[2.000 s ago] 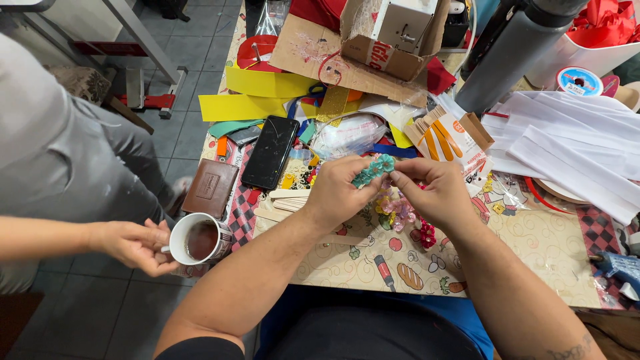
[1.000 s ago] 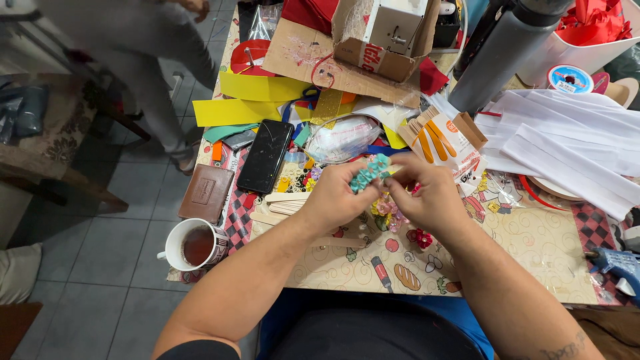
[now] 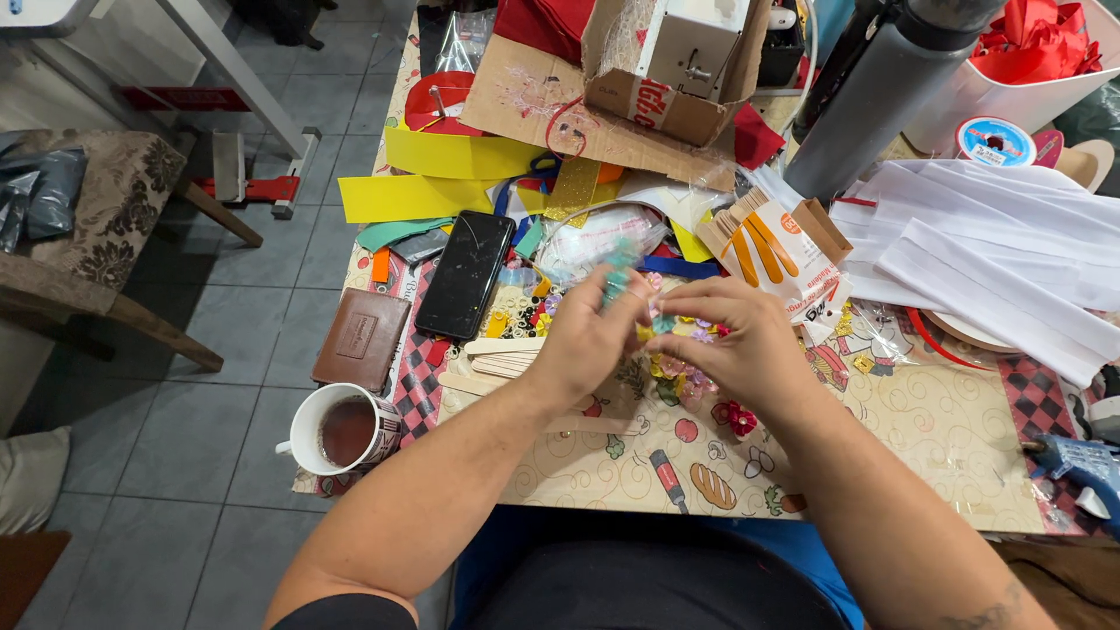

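Note:
Between the fingers of my left hand point(image 3: 593, 337) is a small teal beaded piece point(image 3: 618, 271), blurred by motion. My right hand point(image 3: 728, 337) is close beside it, thumb and fingertips together near a small teal bit; whether they grip it is unclear. Below and behind my hands lie pink and purple flower-shaped beads point(image 3: 693, 383) and a dark red beaded flower point(image 3: 740, 420). Wooden craft sticks point(image 3: 503, 360) lie by my left wrist, with small black and yellow beads point(image 3: 522, 317) beyond them.
On the left are a mug of dark drink point(image 3: 343, 429) at the table edge, a brown leather wallet point(image 3: 360, 338) and a black phone point(image 3: 465, 276). Farther back stand an opened cardboard box point(image 3: 669, 109) and a grey bottle point(image 3: 884, 96). White fabric strips point(image 3: 1006, 236) and a blue glue gun point(image 3: 1081, 468) lie right.
Another person's hand was at the mug two seconds ago; that person has left the view and the mug stands on the table. My hands have moved slightly apart.

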